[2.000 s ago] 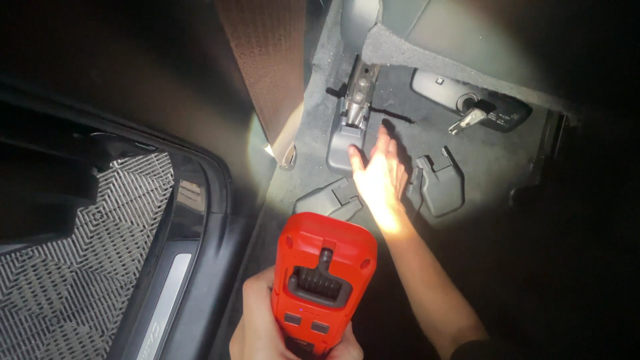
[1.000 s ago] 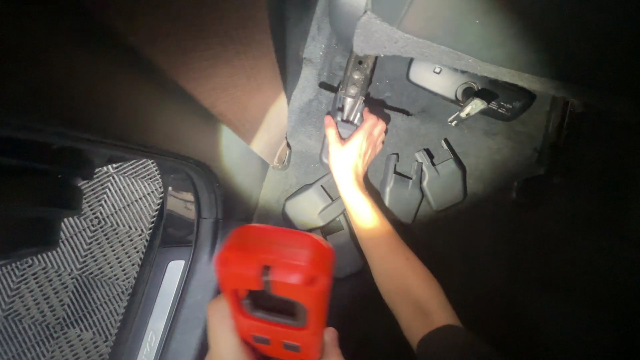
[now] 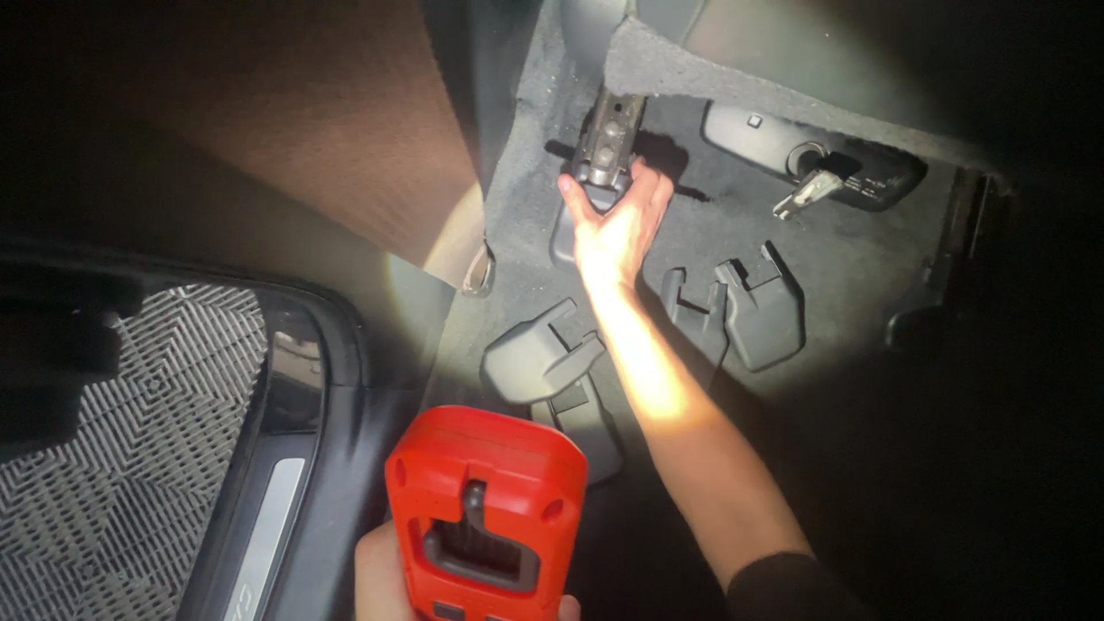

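Observation:
My left hand (image 3: 384, 569) is wrapped around a red work light (image 3: 492, 509) with a dark hook on its back, at the bottom centre. My right hand (image 3: 617, 228) has thumb and fingers on both sides of a dark plastic cover (image 3: 565, 233) at the lower end of a metal seat rail (image 3: 614, 129). Below the hand lie two similar covers, one (image 3: 530, 358) partly over the other (image 3: 591, 431). Right of my forearm two more lie side by side, the nearer one (image 3: 699, 319) partly hidden by the arm and the other (image 3: 765, 310) in full view.
A rear-view mirror (image 3: 755, 142) lies on the grey carpet (image 3: 673, 233), with a metal-ended bracket (image 3: 811, 191) on it. A carpet flap hangs above the rail. At left are the door sill (image 3: 272, 526) and, outside, a patterned grid floor (image 3: 155, 414). A brown panel (image 3: 345, 147) stands upper left.
My right hand has moved from beside the rail-end cover onto it, its thumb now on the left side. The loose covers below and right show more fully than in the oldest frame.

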